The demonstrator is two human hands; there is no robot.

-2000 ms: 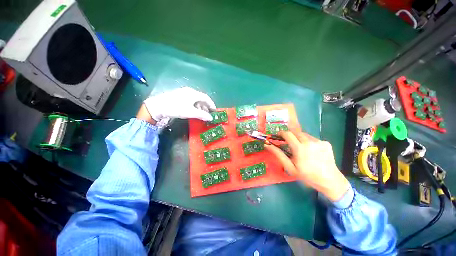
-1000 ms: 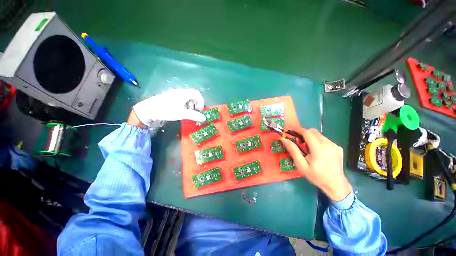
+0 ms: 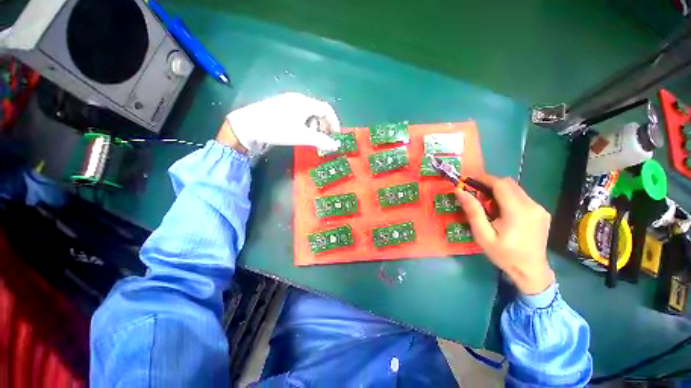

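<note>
Green circuit boards [image 3: 398,195] lie in rows on an orange-red board tray [image 3: 364,214] in front of me. My bare right hand [image 3: 509,227] grips the diagonal cutters [image 3: 457,179]. Their metal jaws are at the second board down [image 3: 440,166] of the right column; whether they touch a lead is too small to tell. My left hand [image 3: 284,125], in a white glove, rests with its fingertips at the top left board [image 3: 339,145] and partly covers it. My right fingers partly hide boards in the right column.
A grey box [image 3: 114,57] with a round black front and a blue pen [image 3: 189,44] are at upper left. A solder spool [image 3: 96,158] trails wire towards my left wrist. At right, a tool tray holds a whitish bottle [image 3: 623,147] and yellow ring [image 3: 605,238]; another red tray [image 3: 674,121] lies beyond.
My right hand has moved the cutters from the middle column to the right column since the earliest frame. My left hand stays by the top left board. The camera view has shifted.
</note>
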